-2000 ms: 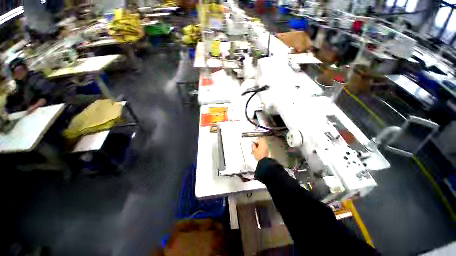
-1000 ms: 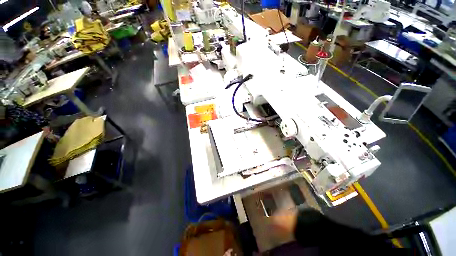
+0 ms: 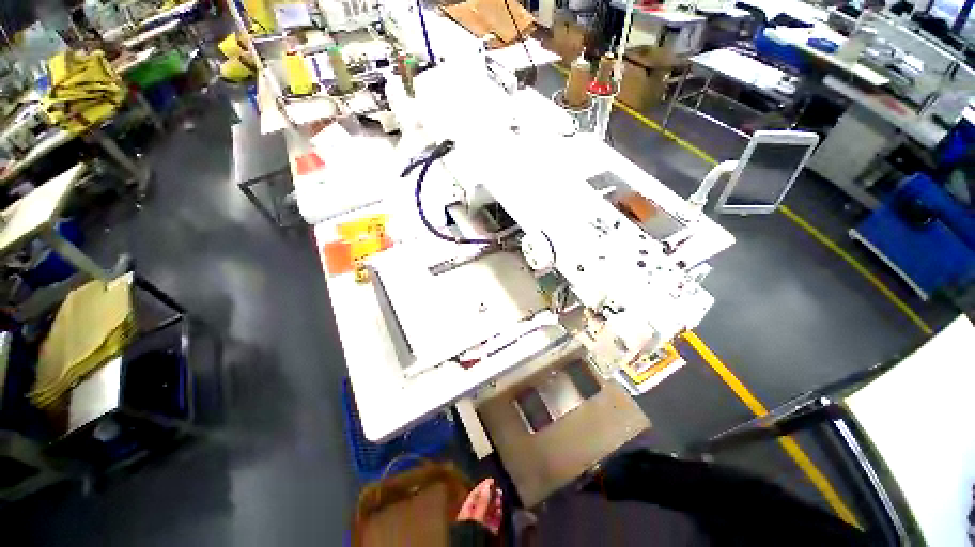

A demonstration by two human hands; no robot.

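Note:
My left hand [image 3: 483,504] is small and low in the picture, beside a brown bag-like container [image 3: 412,511]; whether it holds anything cannot be told. My right arm shows only as a dark sleeve reaching in from the lower right; its hand cannot be seen. A flat brown-grey plate [image 3: 561,443] with two dark rectangular openings lies at the table's front, just ahead of the sleeve. The white sewing machine head [image 3: 631,283] stands beyond it. A white template sheet with a dark left edge [image 3: 460,310] lies on the white tabletop, left of the head.
A control screen [image 3: 770,171] stands on an arm at the right. Orange and yellow pieces [image 3: 358,244] lie on the table's left part. Thread cones [image 3: 579,83] stand behind. A blue basket [image 3: 401,449] is under the front left corner. A chair-like black frame and white surface [image 3: 919,417] are at lower right.
My right hand has left the template sheet, passed over the brown-grey plate, and gone out of sight. My left hand has come into clearer view. The view has swung to the right.

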